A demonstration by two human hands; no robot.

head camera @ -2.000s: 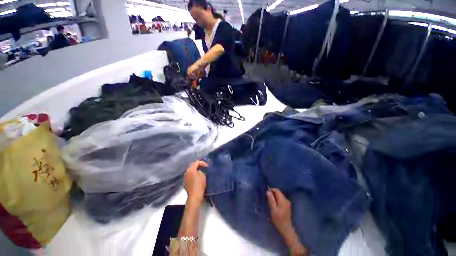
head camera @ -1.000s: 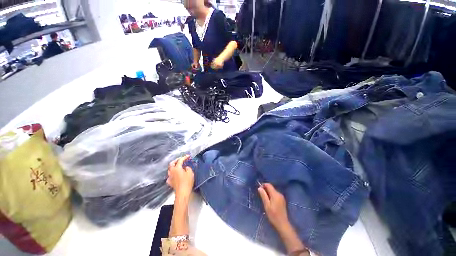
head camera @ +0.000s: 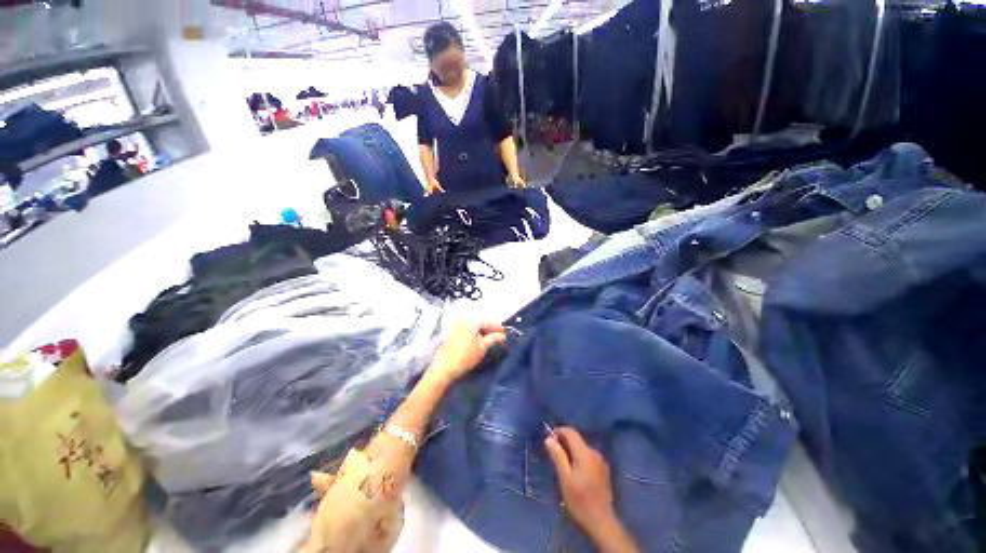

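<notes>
A blue denim jacket (head camera: 638, 400) with pale stitching lies spread in front of me. My left hand (head camera: 467, 348) is at the jacket's upper left edge, fingertips pinched at the edge near a pale thread end; the cloth between the fingers is hard to make out. My right hand (head camera: 581, 471) is over the middle of the jacket, fingers curled around a small metal tool (head camera: 548, 429), probably thread snips. Only its tip shows; the rest is hidden by the fingers.
A plastic-wrapped bundle (head camera: 265, 378) lies left, with a yellow carrier bag (head camera: 70, 464) beyond it. Black cords (head camera: 438, 259) lie ahead. A second denim jacket (head camera: 887, 356) hangs at right. A person (head camera: 465, 130) stands across the table (head camera: 519, 272).
My left hand has moved up and right along the jacket edge. My right hand has moved slightly down. The view has shifted, and the person opposite now has both hands on the dark garments.
</notes>
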